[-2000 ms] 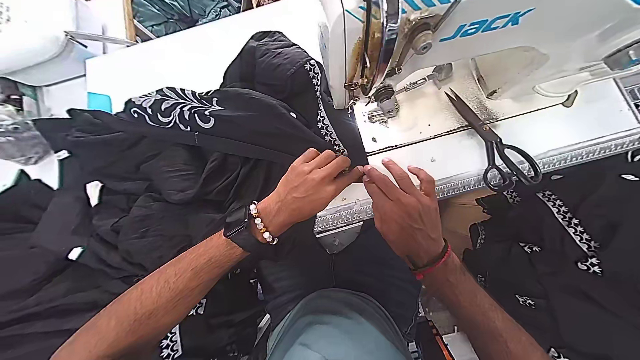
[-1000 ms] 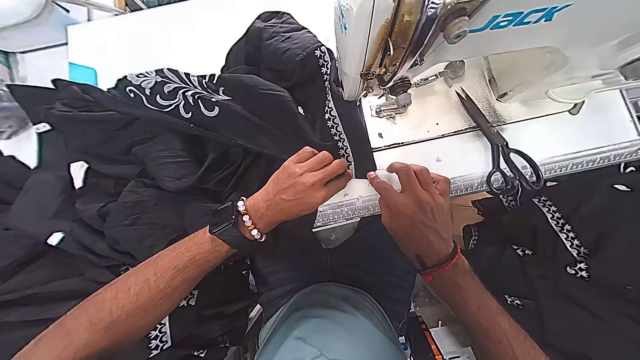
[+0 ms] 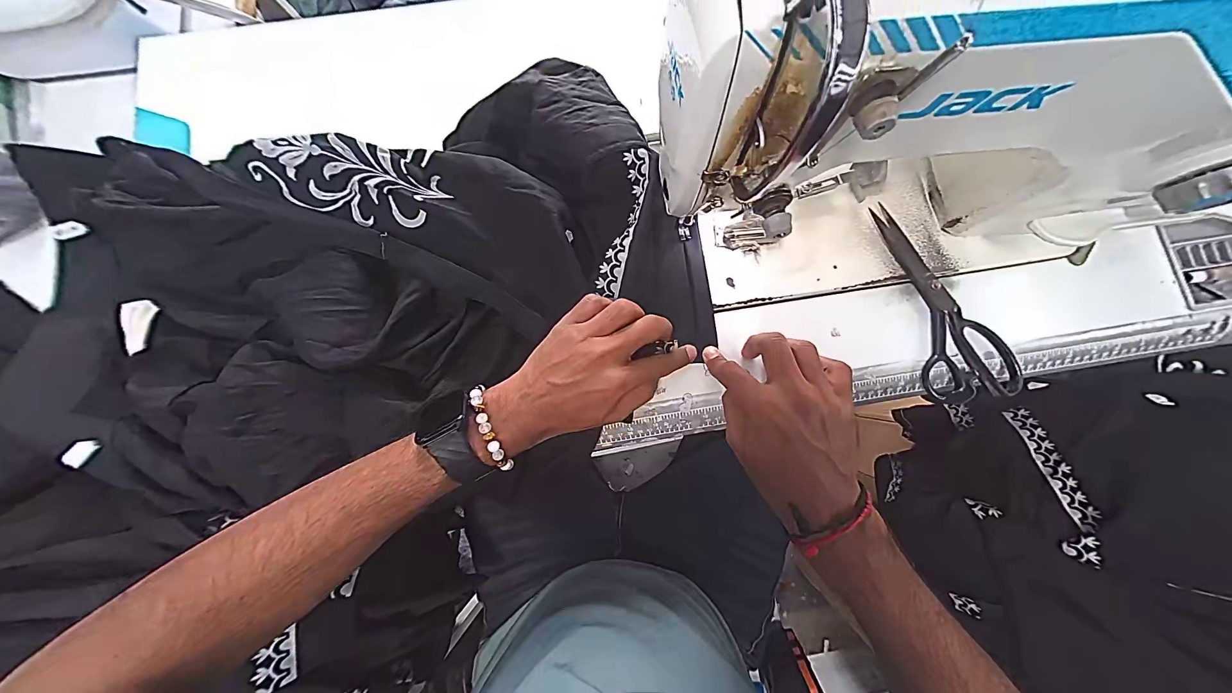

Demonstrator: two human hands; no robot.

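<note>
Black fabric with white embroidery (image 3: 385, 279) lies over the left of the sewing table, one edge running up beside the needle area of a white Jack sewing machine (image 3: 962, 106). My left hand (image 3: 597, 371) pinches the near end of this fabric between thumb and fingers. Close by on the right, my right hand (image 3: 794, 414) has its thumb and index fingertip at the fabric's edge, the other fingers curled; whether it grips the cloth cannot be told. The presser foot (image 3: 756, 229) sits just right of the fabric edge, beyond my hands.
Black-handled scissors (image 3: 948, 318) lie on the table right of my right hand, blades pointing away. A measuring scale (image 3: 1068, 356) runs along the table's front edge. More black embroidered fabric (image 3: 1107, 500) hangs at the right. My lap is just below the table edge.
Both hands stay at the near end of the fabric. My right hand's fingers have shifted and curl more than two seconds ago. The scissors have stayed on the table.
</note>
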